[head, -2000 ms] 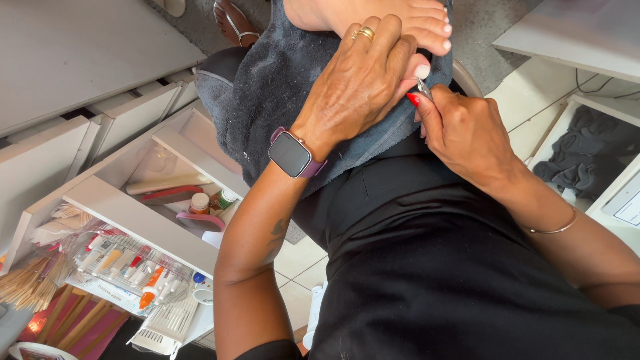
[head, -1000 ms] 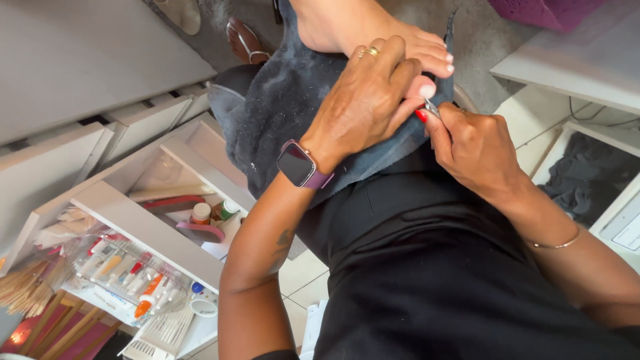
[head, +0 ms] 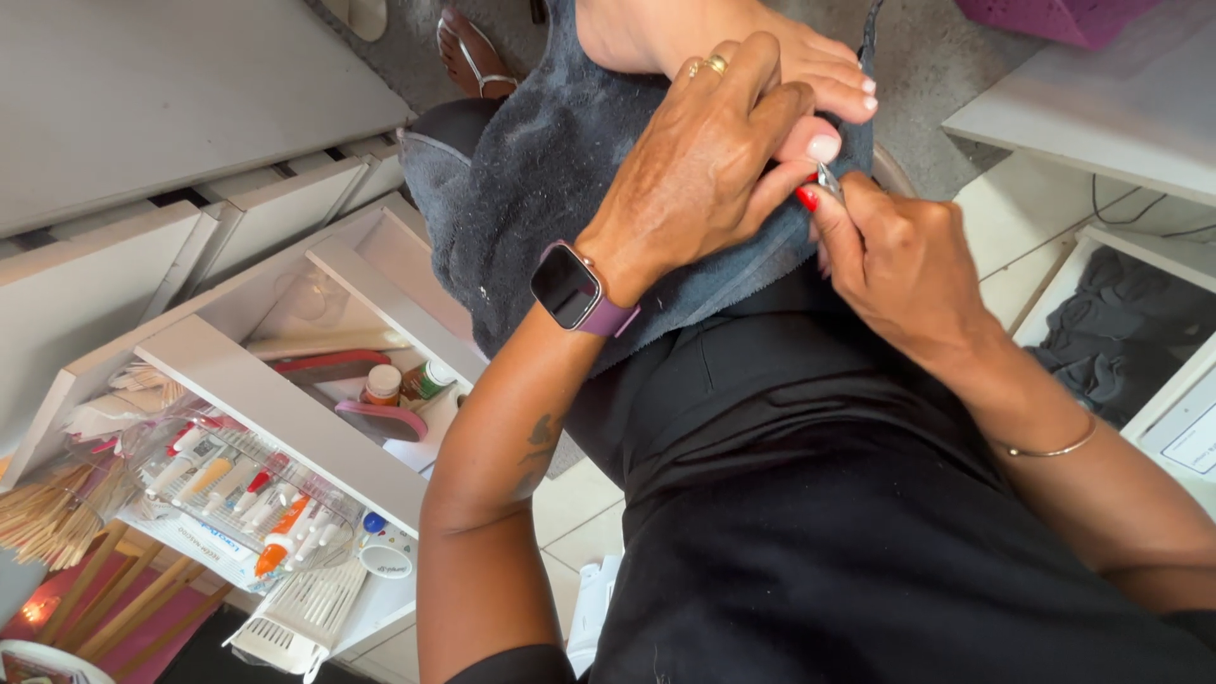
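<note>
Another person's bare foot point(head: 655, 33), its toenails light, rests on a dark grey towel point(head: 532, 190) over my lap. My left hand point(head: 708, 157), with a ring and a smartwatch point(head: 568, 287) at the wrist, lies over the forefoot and grips the big toe point(head: 812, 141). In my right hand point(head: 898, 252) is a small metal cuticle nipper point(head: 828, 179), its tip at the edge of the big toenail. My fingers hide its handles. Red nail polish shows on my thumbs.
At left, an open drawer unit point(head: 275, 408) holds nail files point(head: 380, 420), small bottles point(head: 382, 385), a wire basket of polish bottles point(head: 252, 489) and wooden sticks point(head: 62, 513). At right are a light tabletop point(head: 1092, 114) and an open drawer with dark cloths point(head: 1092, 332). A sandalled foot point(head: 470, 52) stands beyond the towel.
Both hands have stayed at the big toe, with the metal tool still in my right hand. The view has shifted slightly, and a purple object has come in at the top right.
</note>
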